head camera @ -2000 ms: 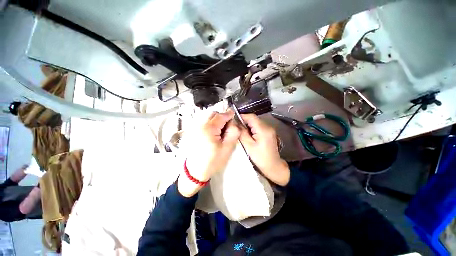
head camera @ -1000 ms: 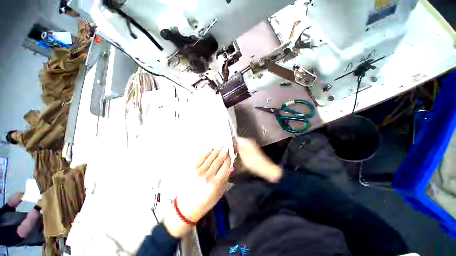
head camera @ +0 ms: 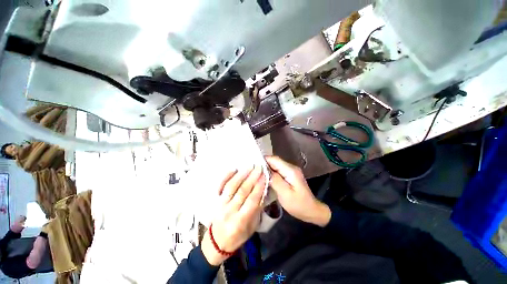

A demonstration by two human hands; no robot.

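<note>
The white, glaring cloth of the bag (head camera: 150, 205) spreads over the table at left and up to the machine's needle area. My left hand (head camera: 239, 205), with a red bead bracelet, lies flat on the cloth near its right edge. My right hand (head camera: 294, 191) holds that edge, thumb on top and fingers partly hidden under it. The dark presser area (head camera: 208, 113) is above the cloth's upper end, and the needle point is hidden. A dark block (head camera: 268, 116) sits just right of the cloth edge.
Scissors with teal-green handles (head camera: 347, 144) lie on the bed right of the block. A metal bracket (head camera: 373, 108) is behind them. A blue crate (head camera: 481, 194) stands at far right. Brown bundled goods (head camera: 72, 230) and a person's arm (head camera: 36, 249) are at far left.
Since the frame one second ago, the view has moved closer to the machine. My left hand stays flat on the cloth; my right hand now grips the edge. Earlier, both hands pinched it at the needle.
</note>
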